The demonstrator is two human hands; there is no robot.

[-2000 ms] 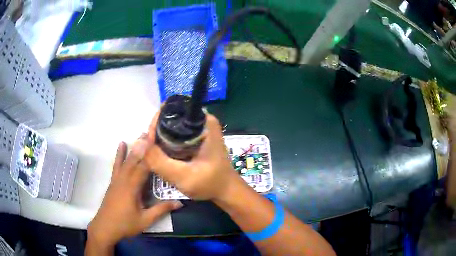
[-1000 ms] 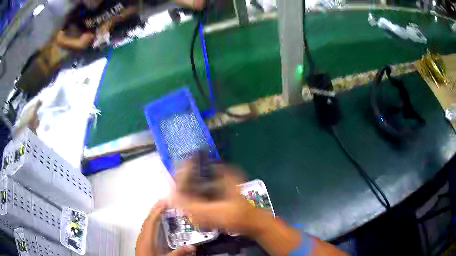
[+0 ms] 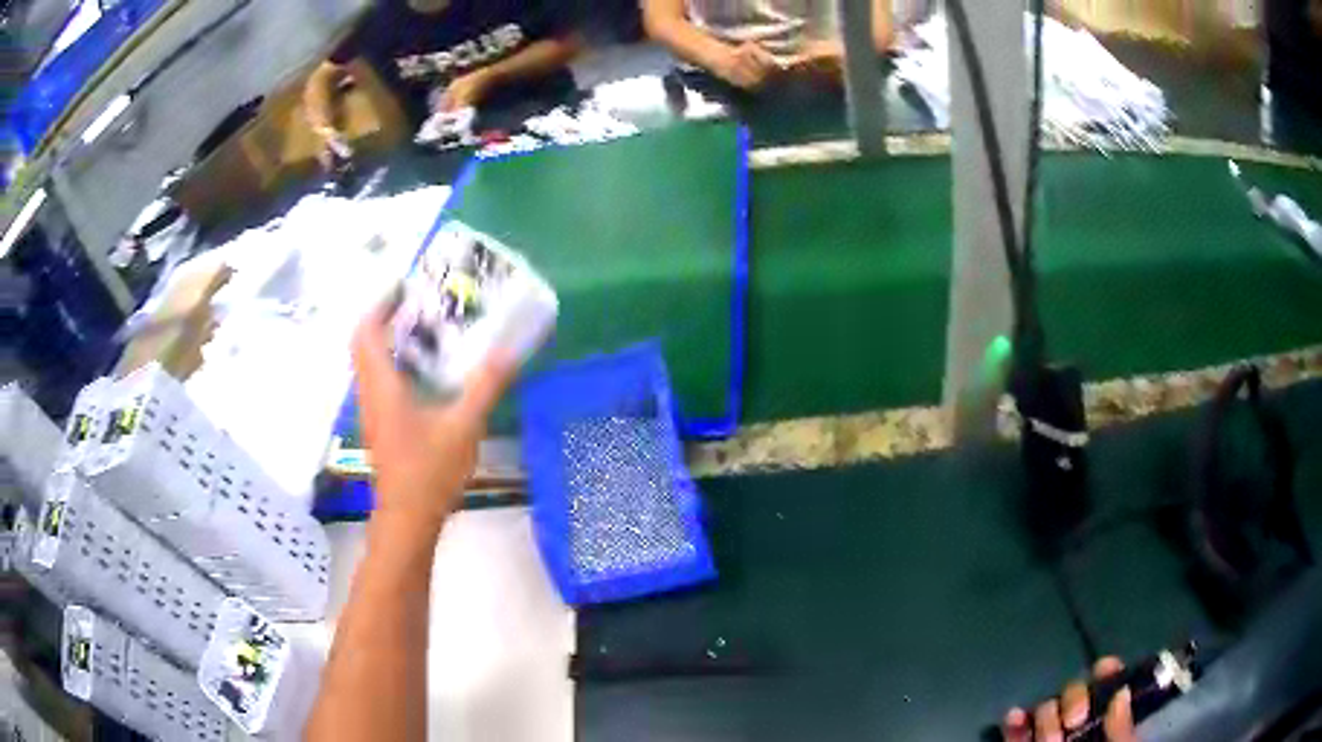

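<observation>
My left hand (image 3: 428, 413) is raised at the left centre. It holds a white plastic housing (image 3: 508, 297) with a circuit board (image 3: 461, 290) showing in its open side, above the near left part of the blue-edged green panel. My right hand (image 3: 1076, 713) is at the bottom edge on the right, mostly cut off. Its fingers are closed on a black cylindrical tool that looks like the electric screwdriver (image 3: 1156, 689). The blue screw bin (image 3: 632, 586), with many tiny silver screws (image 3: 624, 493), lies between the hands.
Tall stacks of white housings (image 3: 218, 493) stand at left. The green panel (image 3: 624, 218) lies beyond the bin. A metal post (image 3: 986, 218) rises beside a black block (image 3: 1056, 449). A black strap (image 3: 1247, 478) lies at right. Two people's arms (image 3: 500, 73) show across the line.
My left hand has lifted a housing up and away to the far left. My right hand has moved with the tool to the lower right. The view has tilted up.
</observation>
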